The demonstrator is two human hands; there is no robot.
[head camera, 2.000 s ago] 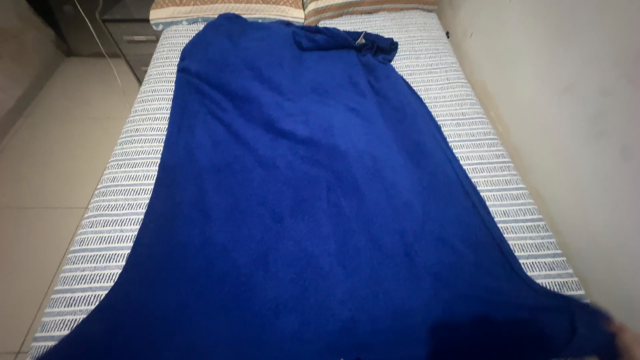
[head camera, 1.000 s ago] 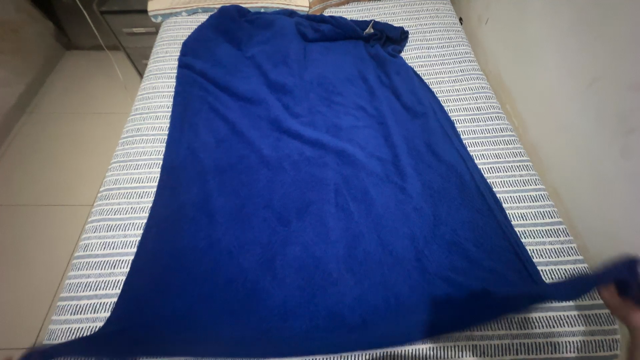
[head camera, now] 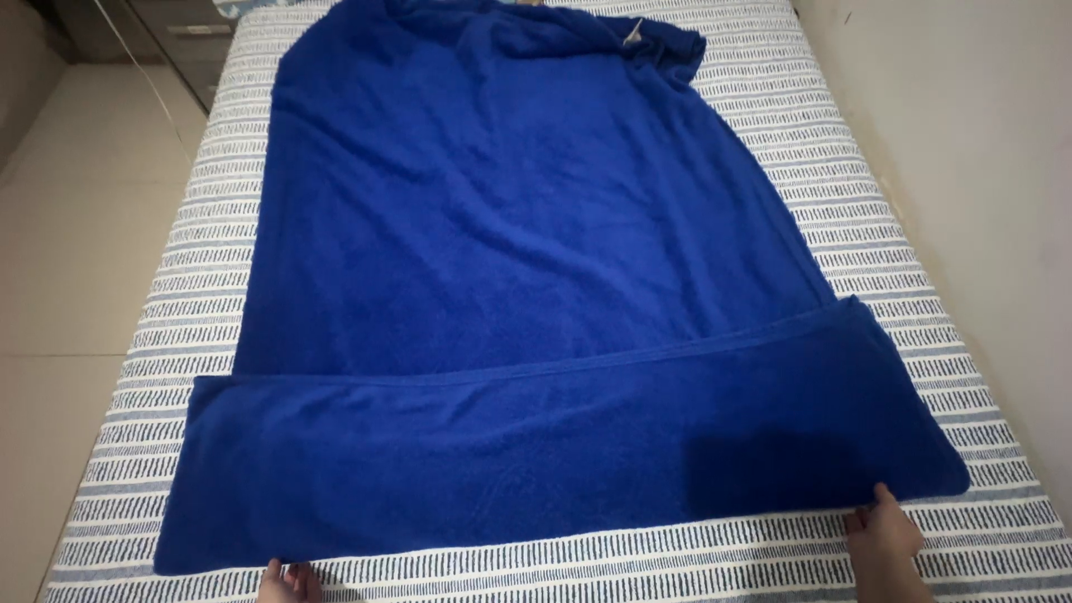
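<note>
A blue fleece blanket [head camera: 502, 209] lies spread on a bed with a striped sheet [head camera: 846, 193]. Its near end is folded over into a wide band across the front, and a small pale tag [head camera: 634, 33] shows near its far right corner. My left hand [head camera: 289, 582] is at the bottom left, its fingers at the folded near edge. At the lower right, my right hand [head camera: 883, 528] pinches that same edge, thumb on top. Whether the left fingers grip the cloth is hard to tell.
A wall [head camera: 963, 167] runs along the bed's right side. On the left is a tiled floor [head camera: 84, 251], with a grey drawer unit [head camera: 197, 38] and a thin hanging cord [head camera: 142, 71] at the upper left. Part of a patterned light-blue item [head camera: 243, 7] shows at the bed's head.
The blanket's near end, stretched out wide before, now lies folded over on top of the blanket. My right hand has moved inward from the right edge of the view.
</note>
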